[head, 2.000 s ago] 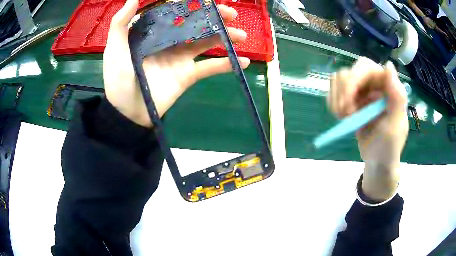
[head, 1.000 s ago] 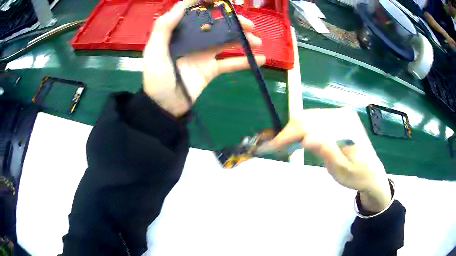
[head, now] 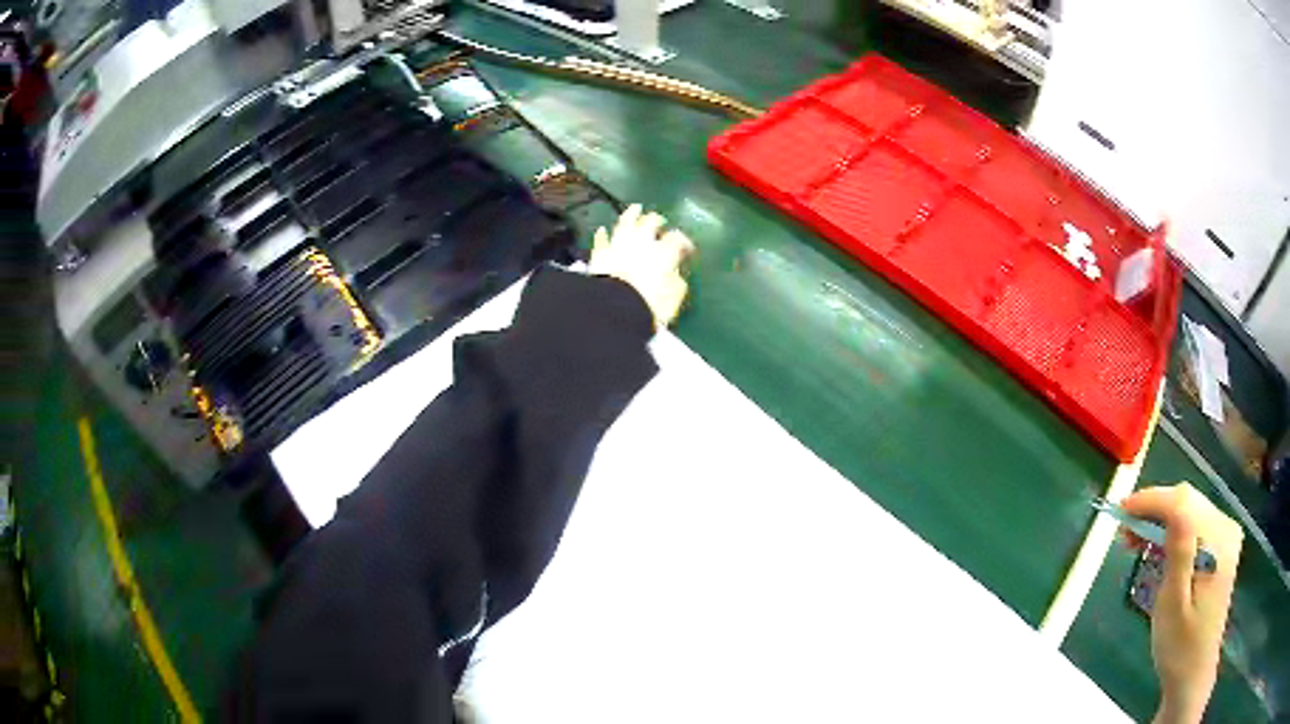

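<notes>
My left hand [head: 645, 266] is stretched to the left over the green surface, fingers slightly apart, with no held part visible. A black phone middle frame [head: 563, 187] with orange patches lies just beyond its fingertips, beside the black slotted tray [head: 410, 156]; whether they touch is unclear. My right hand [head: 1191, 580], partly cut off at the lower right, is closed on a pale blue-green tool, likely tweezers [head: 1136, 521]. Another phone middle frame [head: 1145, 577] lies partly hidden behind the right hand.
The red parts tray [head: 905, 191] lies on the green surface [head: 835, 333], with small white parts [head: 1078, 250] in one compartment. A yellowish-white strip [head: 1082, 573] runs near my right hand. The white work sheet [head: 736, 552] is nearest me. Grey equipment [head: 135, 92] stands at the upper left.
The view has swung left. My left hand no longer holds up the phone middle frame and has reached beside the slotted tray. My right hand has let go of the frame's end.
</notes>
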